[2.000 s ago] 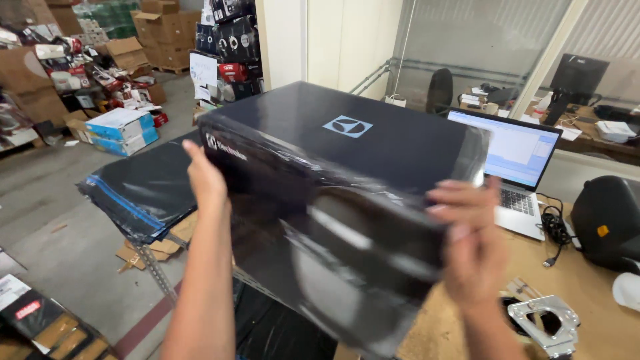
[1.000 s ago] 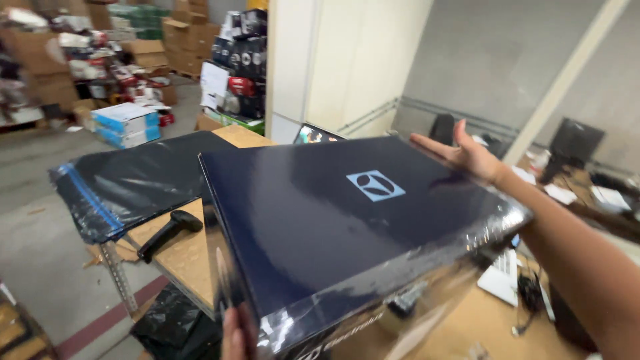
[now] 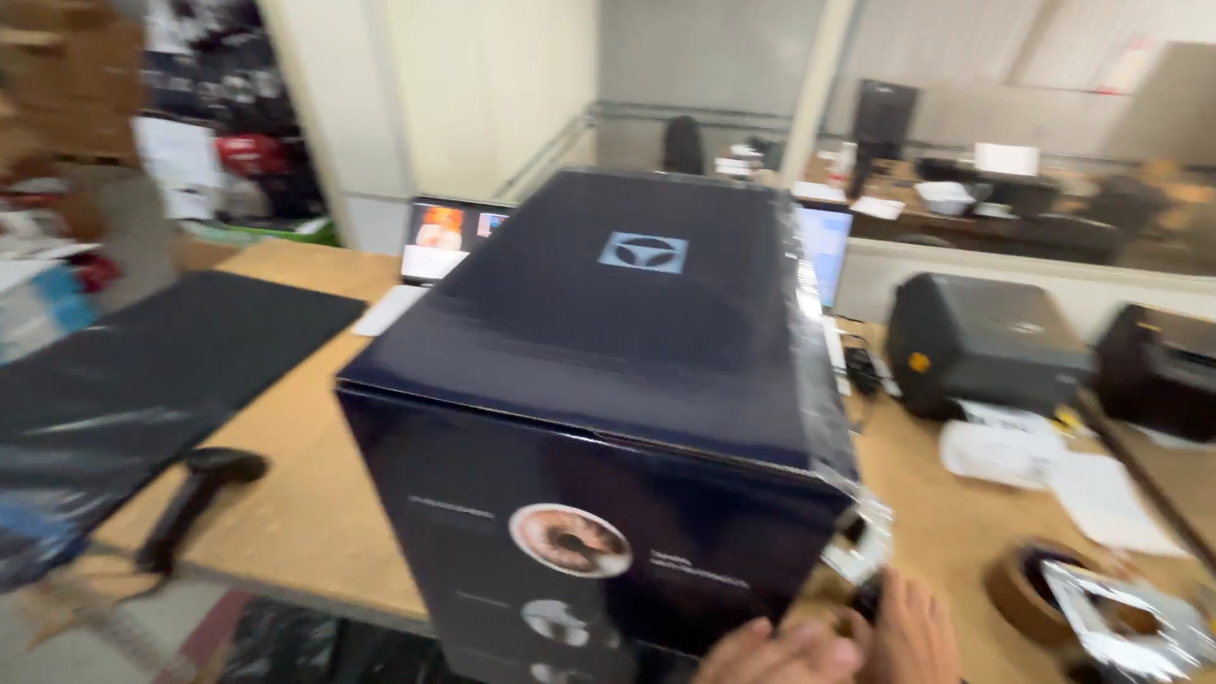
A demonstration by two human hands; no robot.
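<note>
A large dark blue cardboard product box [image 3: 608,342] with a light blue square logo stands upright on the wooden table [image 3: 313,532]. Clear tape runs along its right top edge, and its front bears small round pictures. Both hands are low at the box's right front corner, close together. My left hand [image 3: 784,654] lies against the lower front face near that corner. My right hand [image 3: 912,627] is beside it, fingers near a crumpled loose end of shiny tape [image 3: 860,546]. Blur and the frame's edge hide what the fingers grip.
A handheld barcode scanner [image 3: 195,503] and black plastic bags [image 3: 171,370] lie on the left. A laptop [image 3: 442,237] stands behind the box. To the right are a dark label printer [image 3: 988,342], paper labels [image 3: 1111,499], a roll of brown tape [image 3: 1035,579] and a tape dispenser [image 3: 1130,617].
The box was held up and tilted between both hands; now it stands on the table, turned so another face is in front. Both hands have come together at its right front corner.
</note>
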